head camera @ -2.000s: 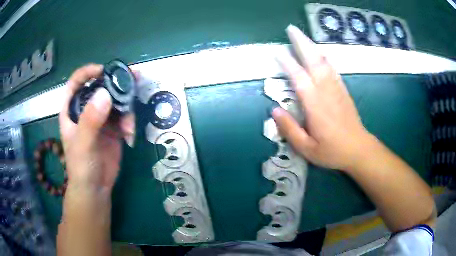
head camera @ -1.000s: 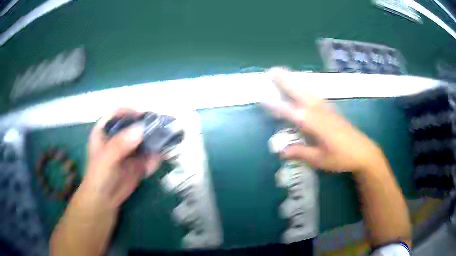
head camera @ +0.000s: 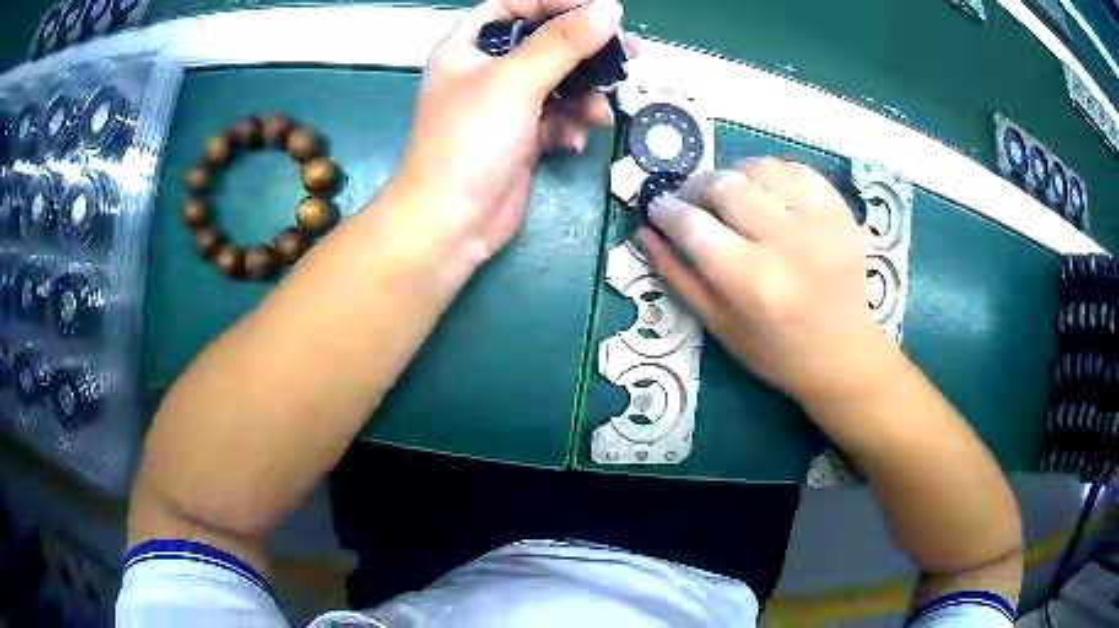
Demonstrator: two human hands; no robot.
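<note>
My left hand (head camera: 491, 123) holds a small stack of black round disc parts (head camera: 589, 71) above the white strip. A silver four-pocket plate (head camera: 682, 423) lies on the mat in front of me. Its top pocket holds a black disc part (head camera: 665, 137); the two lowest pockets are empty. My right hand (head camera: 761, 245) has its fingertips on another black disc part (head camera: 660, 194) at the second pocket; the fingers hide part of it. A second silver plate (head camera: 893, 270) lies to the right, partly hidden by my right hand and forearm.
A wooden bead bracelet (head camera: 315, 212) lies at left. A clear blister tray (head camera: 135, 209) of black discs stands at the left edge. Dark ribbed stacks (head camera: 1082, 368) stand at right. Filled plates (head camera: 1041, 169) lie beyond the white strip (head camera: 785, 98).
The view has turned left, so the bracelet and tray show more fully. My right hand has come from the right plate to the left plate and now has a disc under its fingertips.
</note>
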